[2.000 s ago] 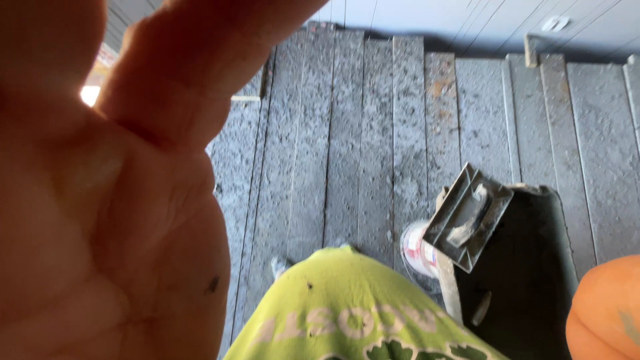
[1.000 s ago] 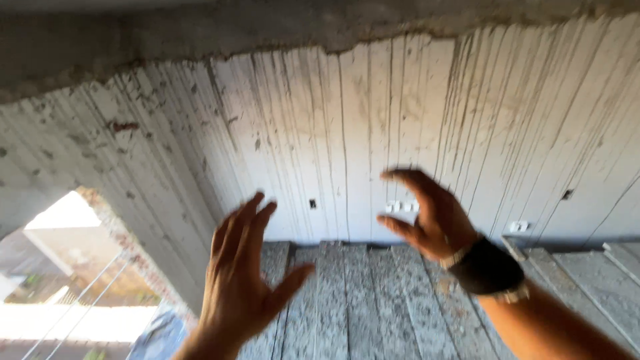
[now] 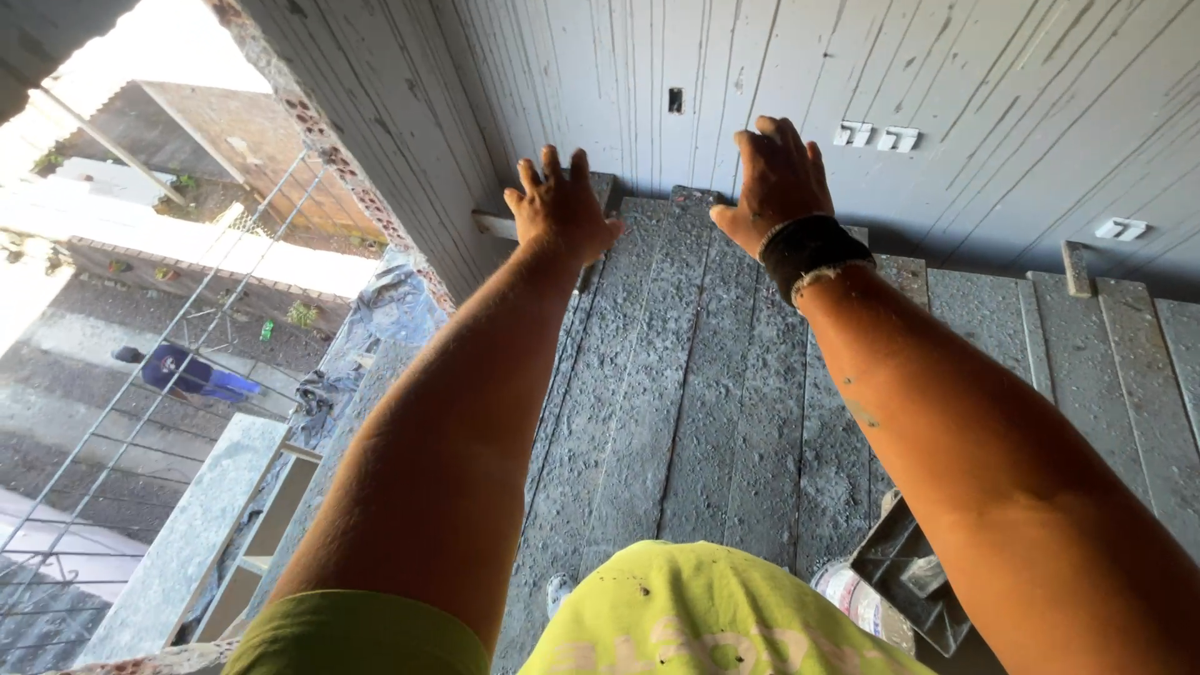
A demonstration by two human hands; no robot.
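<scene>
Both my arms stretch forward over a floor of wooden planks (image 3: 656, 375) spattered with mortar. My left hand (image 3: 560, 206) is empty, its fingers apart, held in front of the plank ends near the wall corner. To its right, my right hand (image 3: 776, 183), with a black band on the wrist, is also empty and its fingers are spread and slightly bent. Behind both hands stands a grey wall (image 3: 600, 84) streaked with drips. Beside my right forearm, low in view, a dark plastering float (image 3: 914, 572) rests by a white bucket (image 3: 848, 595), partly hidden by that arm.
At the left, an opening with a broken brick edge (image 3: 328, 141) looks down on a yard, where a person (image 3: 178, 370) is below. Thin metal bars (image 3: 202, 319) cross the opening. A crumpled plastic sheet (image 3: 384, 309) and a long board (image 3: 187, 553) lie beside the planks.
The view has tilted down from the upper wall since one second ago. Two seconds ago my left hand was close to the camera; now both hands are stretched out ahead.
</scene>
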